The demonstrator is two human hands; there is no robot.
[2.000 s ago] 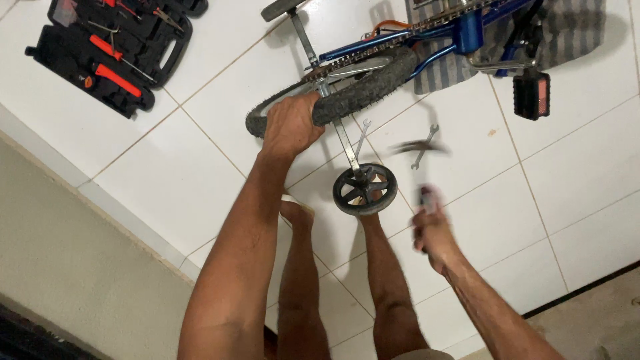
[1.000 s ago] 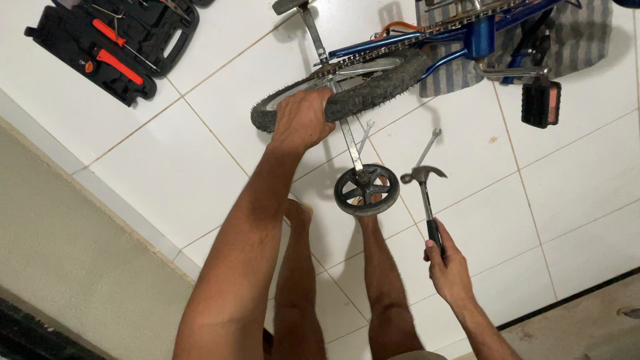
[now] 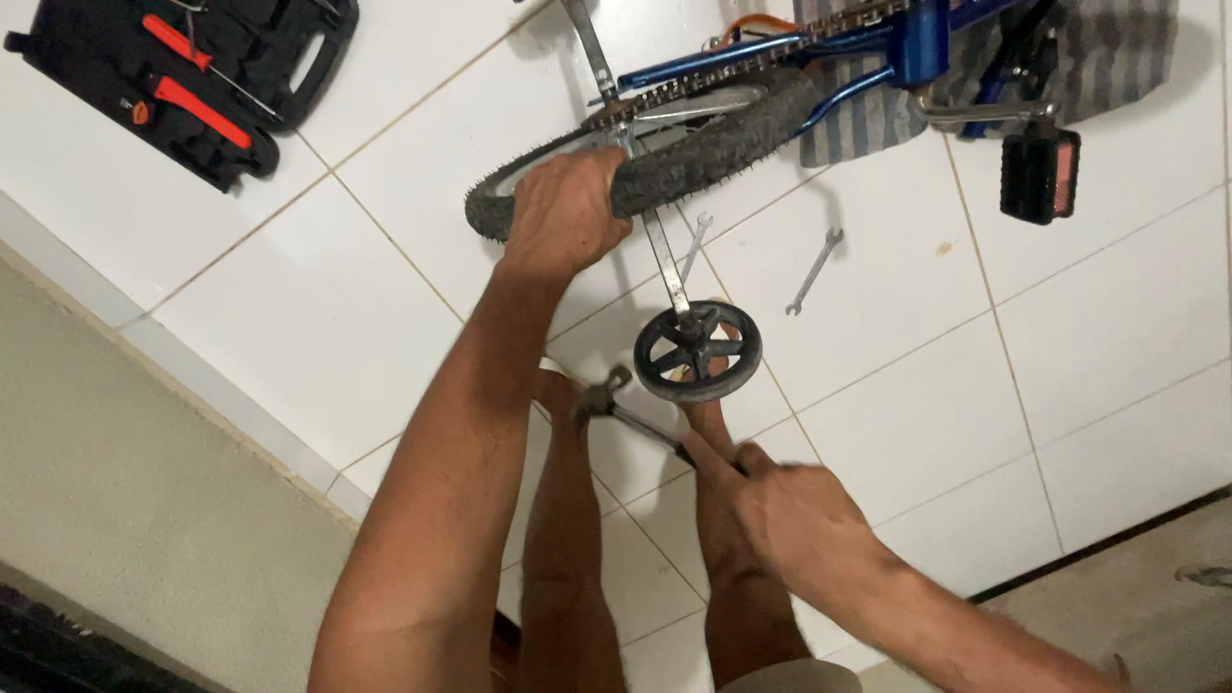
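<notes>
My left hand [image 3: 568,212] grips the knobby rear tire [image 3: 707,159] of a blue bicycle [image 3: 919,48]. A training wheel [image 3: 698,350] on a flat metal bracket [image 3: 666,258] juts from the hub toward my legs. My right hand [image 3: 799,515] is closed around the dark handle of a claw hammer [image 3: 604,397]. The hammer head, slightly blurred, hangs left of and below the training wheel, apart from it. Beyond the tire, a second bracket [image 3: 588,48] rises to the top edge of the view. The chain [image 3: 722,69] runs along the frame.
One wrench [image 3: 815,271] lies on the white floor tiles right of the training wheel; another [image 3: 695,245] lies behind the bracket. A black tool case [image 3: 279,58] with red-handled tools sits upper left. A striped cloth [image 3: 857,120] lies under the bicycle, near its pedal [image 3: 1039,176]. A wall runs along the left.
My right hand has moved left with the hammer, from right of the training wheel to below it. The hammer head now points left instead of up. My left hand stays on the tire.
</notes>
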